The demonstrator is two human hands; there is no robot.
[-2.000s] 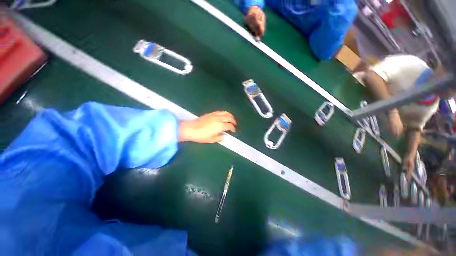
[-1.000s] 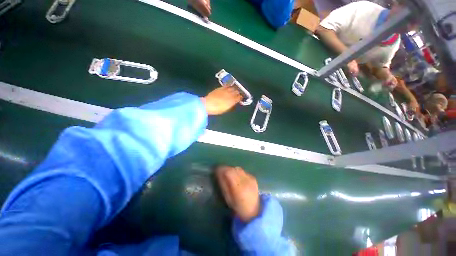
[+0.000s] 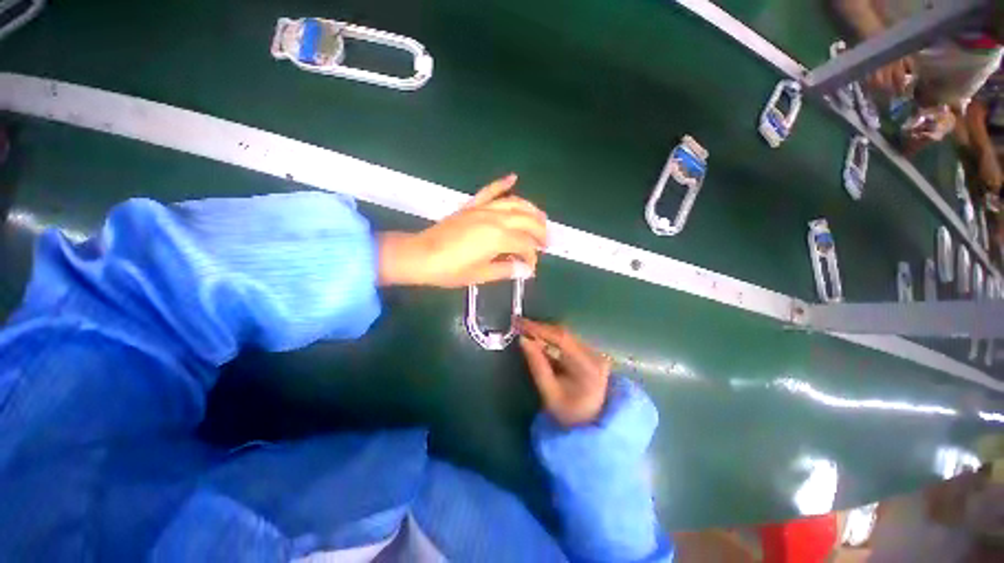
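A white oval frame unit (image 3: 494,339) lies or is held on the near green bench strip, its open loop towards me. My left hand (image 3: 468,244) is closed over its far end and hides the block part. My right hand (image 3: 567,374) is at the loop's right side, thumb and fingers pinched around a slim tool (image 3: 552,351), its tip close to the frame's edge. Whether the tip touches the frame cannot be told.
The white guide rail (image 3: 363,181) runs just beyond my left hand. Several frame units lie on the green belt, one (image 3: 352,53) at upper left and one (image 3: 676,185) right of centre. A grey metal bar (image 3: 908,318) juts in from the right. Other people's hands show at upper right.
My left hand has drawn a frame unit from the belt over the rail to the near bench. My right hand has moved slightly right and up, to the frame. The view has shifted.
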